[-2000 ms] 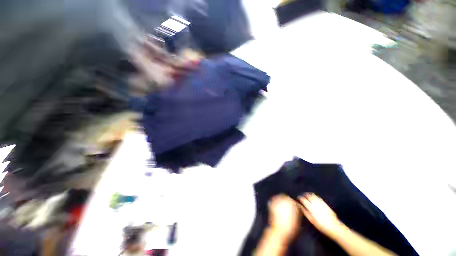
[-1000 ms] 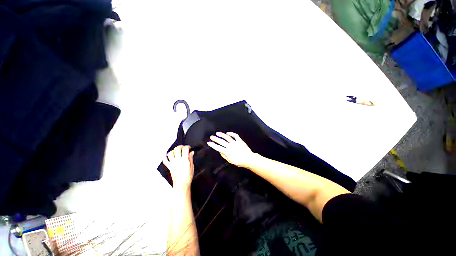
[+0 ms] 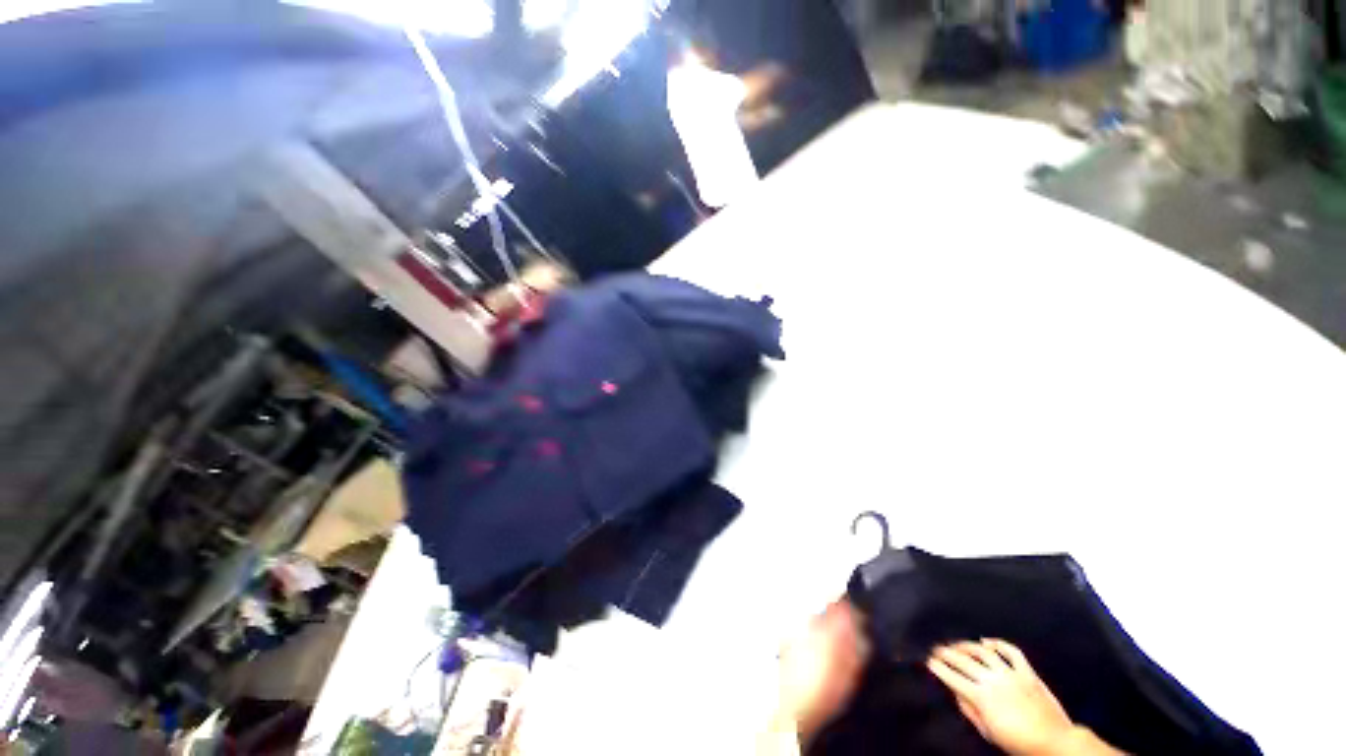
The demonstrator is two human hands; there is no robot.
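A black garment (image 3: 1092, 650) lies on the white table at the lower right, with a clothes hanger (image 3: 874, 532) whose dark hook sticks out above its neckline. My left hand (image 3: 827, 665) is blurred and lies at the garment's left edge below the neck; whether its fingers grip cloth cannot be told. My right hand (image 3: 1004, 691) rests on the garment's front with fingers slightly spread, palm down, and no held object shows. The lower part of the garment is cut off by the frame's bottom edge.
A pile of navy jackets (image 3: 591, 428) with red buttons lies on the white table (image 3: 945, 355) left of centre. Small items and a purple thread spool (image 3: 452, 656) sit at the table's near-left edge. Cluttered material fills the far left. A blue bin (image 3: 1066, 33) stands beyond the table.
The view has swung left and up, so the navy jackets are now in full view and the garment sits lower right. Both hands remain at the garment's upper front.
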